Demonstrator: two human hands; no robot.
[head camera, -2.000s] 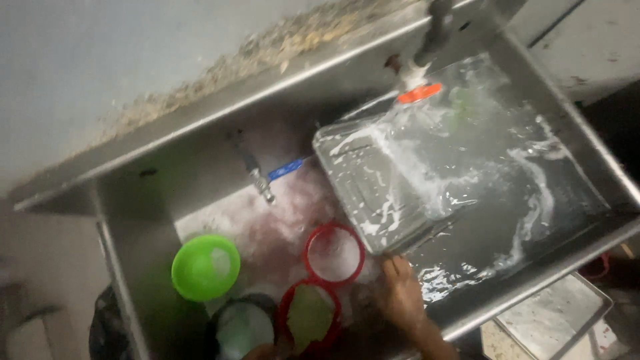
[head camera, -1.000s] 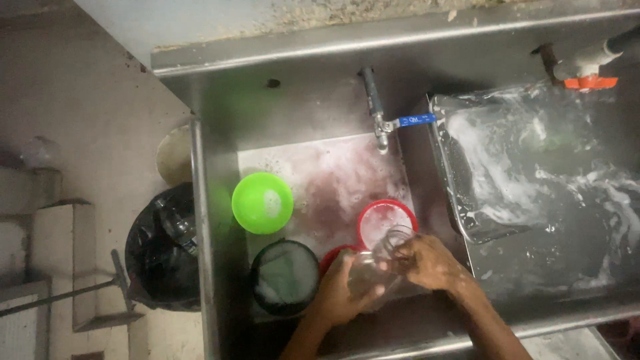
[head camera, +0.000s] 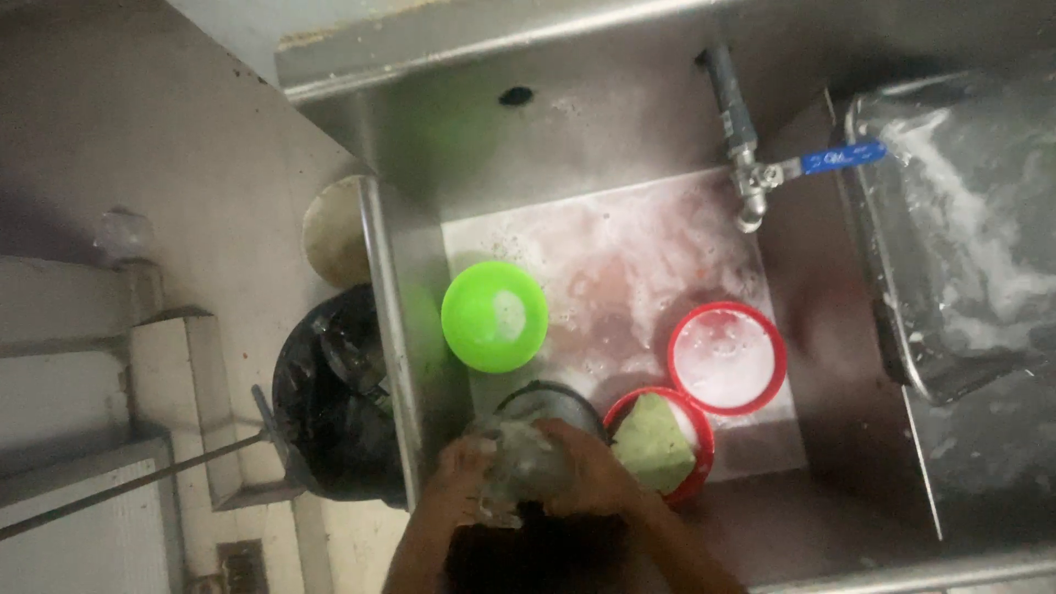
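Both my hands close around a clear, glassy-looking container (head camera: 528, 462), blurred, over a dark-rimmed round container (head camera: 557, 404) in the sink basin. My left hand (head camera: 458, 478) is on its left side, and my right hand (head camera: 590, 470) on its right. A red-rimmed container with a green cloth or pad (head camera: 656, 445) in it stands just right of my right hand. Touching it at the upper right is another red-rimmed container (head camera: 728, 359) with whitish liquid. A bright green bowl (head camera: 493, 318) with some suds lies up and left. My fingertips are partly hidden by blur.
A metal tap with a blue lever (head camera: 841, 157) juts over the basin. Right of the divider, a clear rectangular tub (head camera: 879, 272) sits in soapy water. Left of the sink stand a black-bagged bin (head camera: 330, 412), a round pale object (head camera: 334, 231) and a long stick (head camera: 140, 487).
My hands have moved left from the red-rimmed containers to over the dark-rimmed one, uncovering the green cloth or pad. Two seconds ago my right hand was by the clear tub. The view has shifted left.
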